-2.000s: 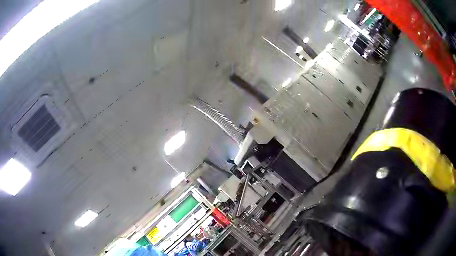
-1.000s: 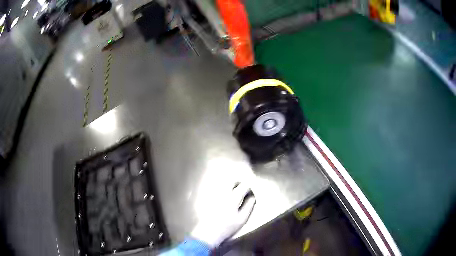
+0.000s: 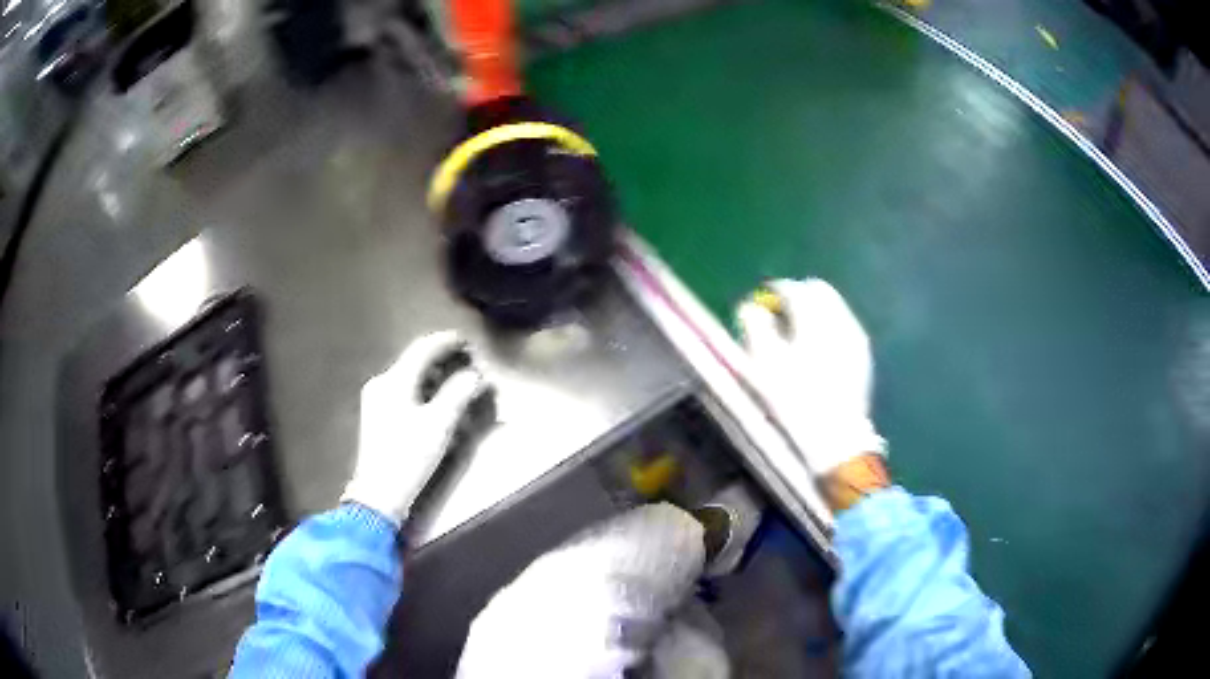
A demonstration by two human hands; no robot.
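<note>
My left hand (image 3: 418, 422), in a white glove, is over the shiny steel worktop (image 3: 338, 285) with fingers curled towards the thumb. A dark patch shows between them; blur hides whether it is a part or shadow. My right hand (image 3: 816, 378), also gloved, is over the edge of the green conveyor belt (image 3: 982, 332). Its fingers are closed on a small yellow thing (image 3: 767, 304), perhaps the grip of a tool; most of it is hidden.
A black round hood (image 3: 527, 279) with a yellow band hangs from an orange pole (image 3: 482, 47) ahead. A black pocketed tray (image 3: 193, 458) lies on the steel at left. A white rail (image 3: 697, 345) edges the belt. My white-clothed leg (image 3: 584, 584) is below the steel edge.
The view has swung down from the ceiling and machines to the worktop. My right hand has come into view over the belt edge. The hood and tray now sit further left in view.
</note>
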